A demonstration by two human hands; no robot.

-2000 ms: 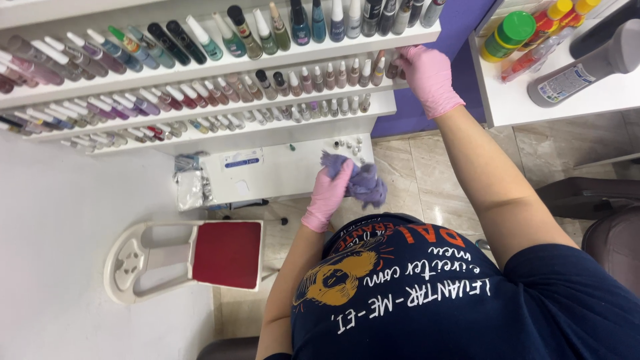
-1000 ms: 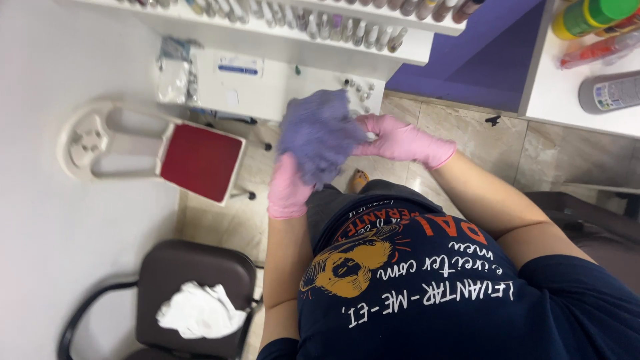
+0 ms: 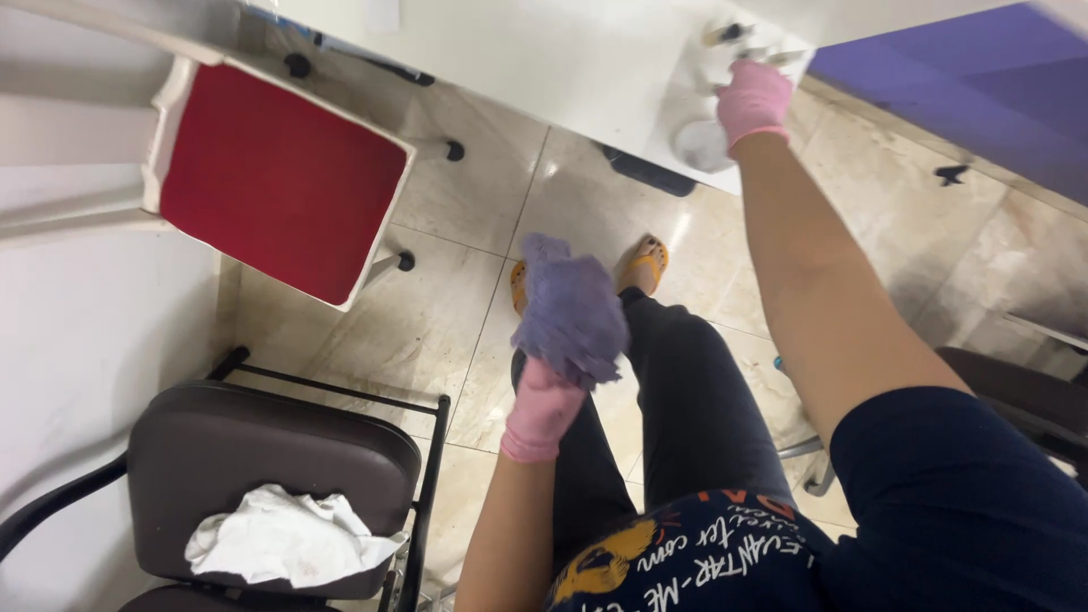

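My left hand (image 3: 544, 408), in a pink glove, grips a bunched purple cloth (image 3: 574, 314) in front of my legs. My right hand (image 3: 755, 100), gloved in pink too, is over the corner of a white table (image 3: 595, 68). Its fingertips are at several small bottles (image 3: 727, 34), blurred; whether it holds one I cannot tell. Just left of that hand, a round, pale, clear-looking item (image 3: 704, 144) lies near the table's edge.
A white chair with a red seat (image 3: 285, 183) stands at the left. Below it, a dark padded chair (image 3: 272, 450) bears a crumpled white cloth (image 3: 289, 535). A purple panel (image 3: 969, 85) is at the upper right. My feet in yellow flip-flops (image 3: 646, 263) stand on the tiled floor.
My right hand has left the purple cloth and moved out to the bottles at the table's corner. My left hand still holds the cloth, now lower. The view has tilted down, away from the polish shelves.
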